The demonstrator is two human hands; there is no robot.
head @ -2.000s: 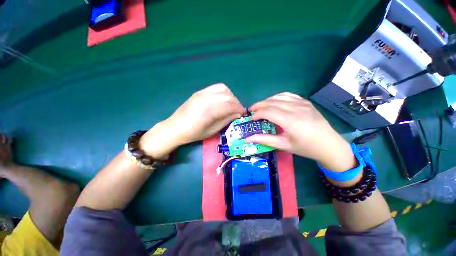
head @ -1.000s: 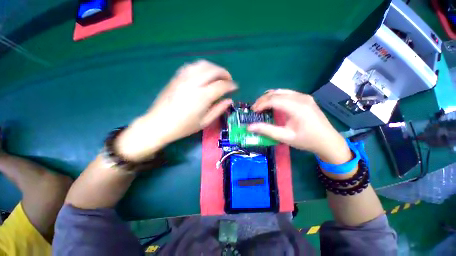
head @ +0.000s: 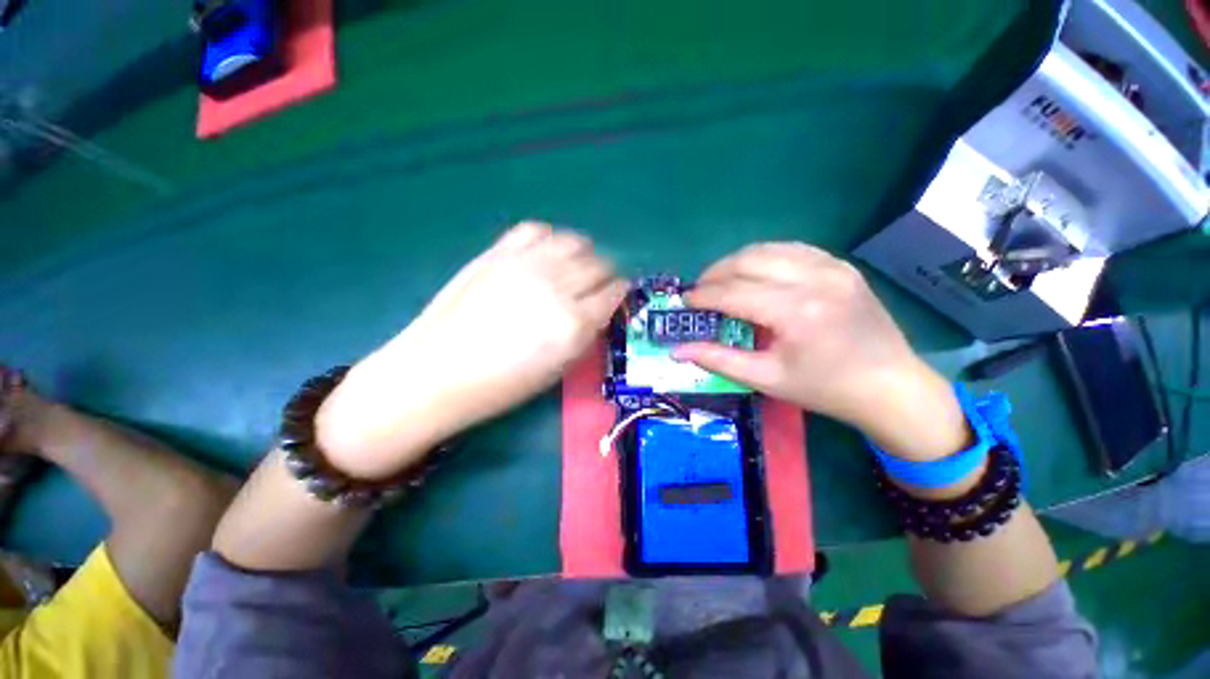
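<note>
The green circuit board (head: 650, 371) with its pale-digit display lies in the upper end of the black housing (head: 760, 497). The blue battery pack (head: 693, 533) fills the lower half, and thin wires (head: 621, 425) with a white connector hang out on the left. My right hand (head: 816, 325) holds the board's right edge, thumb on its face and fingers at the top. My left hand (head: 498, 325) is at the housing's upper left corner, fingers curled and slightly blurred; whether it pinches something is hidden. The unit lies on a red pad (head: 588, 517).
A white feeder marked FUMA (head: 975, 239) stands at the right, with a dark-screened device (head: 1112, 395) in front of it. Another blue unit (head: 239, 51) lies on a red pad at the upper left. A person's arm (head: 126, 464) reaches in at the left edge.
My left hand lifted away from the board to the left, then came back to the housing's upper left corner. My right hand stayed on the board. The screwdriver by the feeder has left view.
</note>
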